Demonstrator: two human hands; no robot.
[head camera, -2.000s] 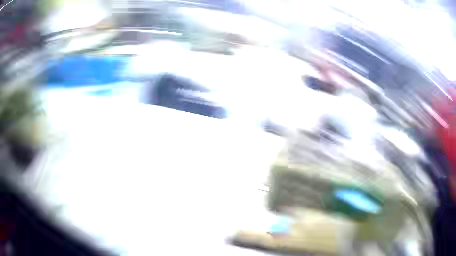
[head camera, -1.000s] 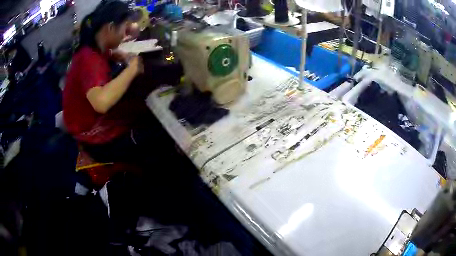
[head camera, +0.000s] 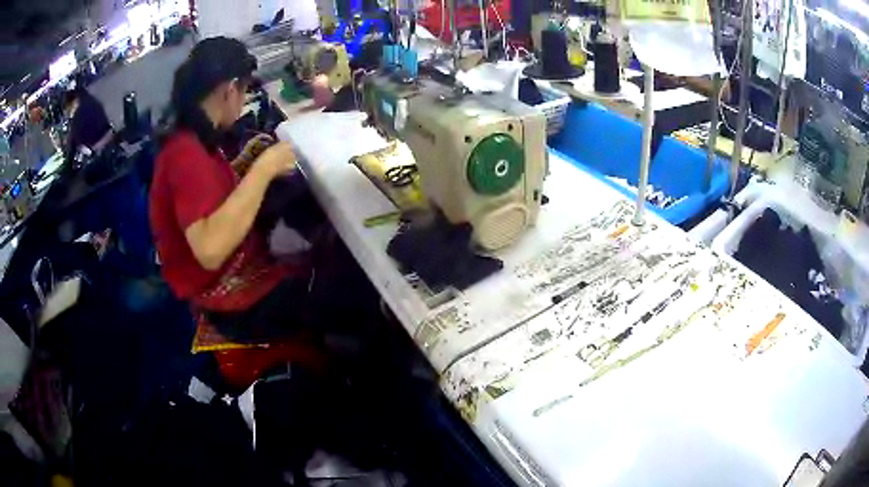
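Neither of my hands is in the picture. Nearest in front of me is the worn white machine table (head camera: 657, 399), with dark scuffs and an orange mark. A small part of a dark machine with metal wire parts (head camera: 810, 468) is cut off at the lower right corner. At the table's far end stands a beige sewing machine (head camera: 476, 152) with a green handwheel. A black cloth piece (head camera: 443, 255) lies beside its base. Dark cloth with white pieces (head camera: 314, 418) lies low at the left, and its details are too dark to tell.
A person in a red top (head camera: 195, 190) sits left of the table, arms bent. A blue trough (head camera: 610, 157) runs behind the table. A white crate (head camera: 838, 238) with dark cloth stands right. A pole (head camera: 644, 143) rises at the table's back edge. Dark thread cones (head camera: 606, 65) stand behind.
The view has swung a little left and up from the earlier frame, so the beige machine and person sit further right and lower. The person's head is lower, and their raised hand holds no visible white piece.
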